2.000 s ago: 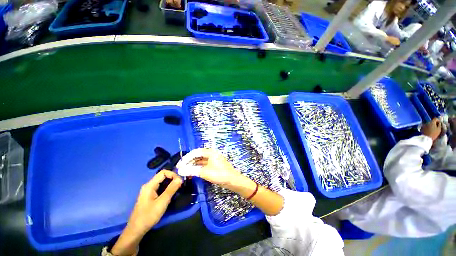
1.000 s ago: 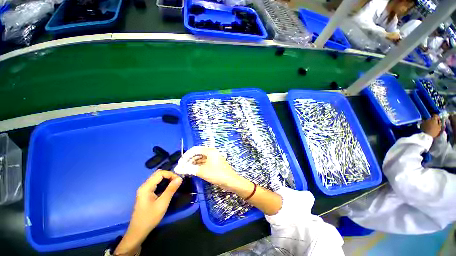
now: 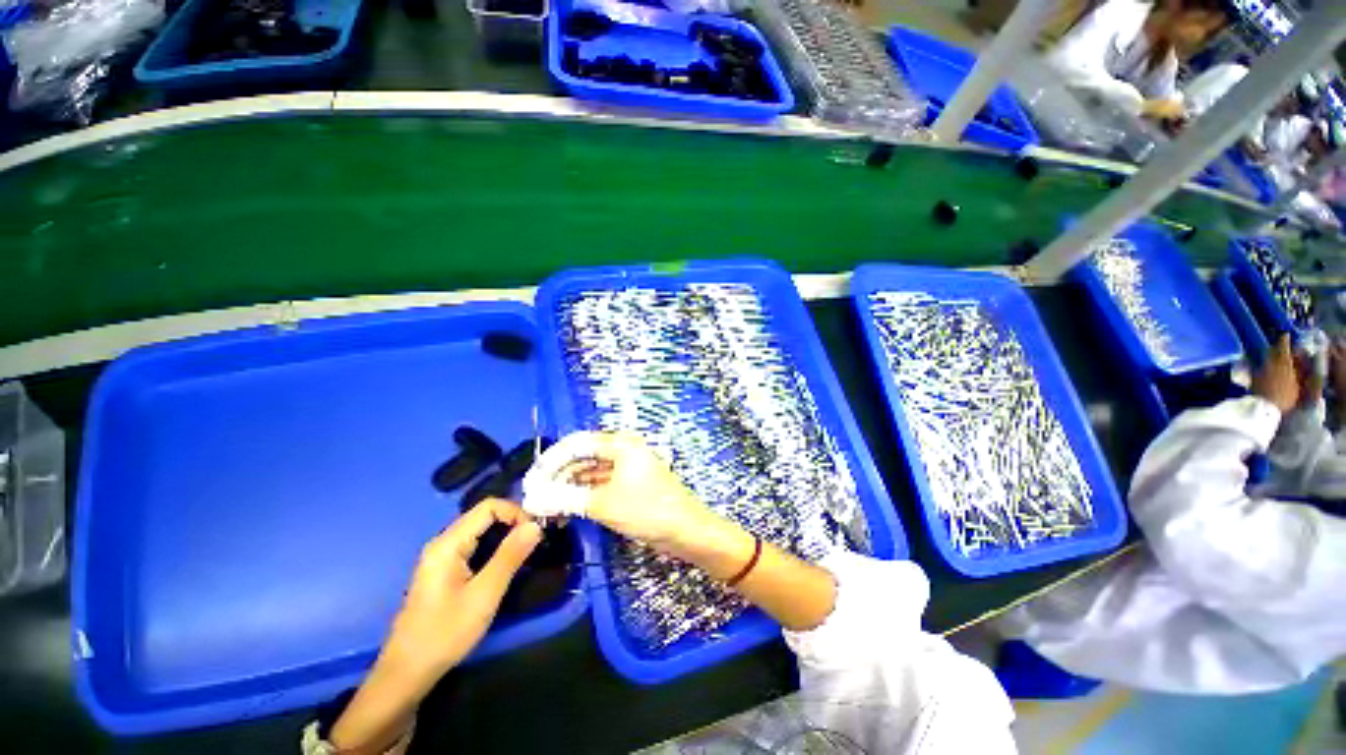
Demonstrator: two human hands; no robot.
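Note:
My left hand (image 3: 459, 587) is over the right end of the left blue tray (image 3: 281, 516), thumb and fingers pinched on a small black housing, mostly hidden by the fingers. My right hand (image 3: 627, 491), with white coverings on its fingertips, meets the left fingertips and holds a slim metal rod (image 3: 537, 425) that stands upright above them. Where the rod meets the housing is hidden. Loose black housings (image 3: 468, 460) lie in the tray beside and under the hands. The middle blue tray (image 3: 691, 269) is full of metal rods in rough rows.
A second rod tray (image 3: 982, 428) is at the right, with a person's white sleeve (image 3: 1203, 479) beyond it. The green conveyor belt (image 3: 369, 207) carries small black pieces. A slanted metal post (image 3: 1181, 136) rises at right. A clear plastic box (image 3: 27, 494) is at far left.
The black pieces on the belt have moved to the right. My hands have stayed close together in nearly the same place, with only small finger shifts.

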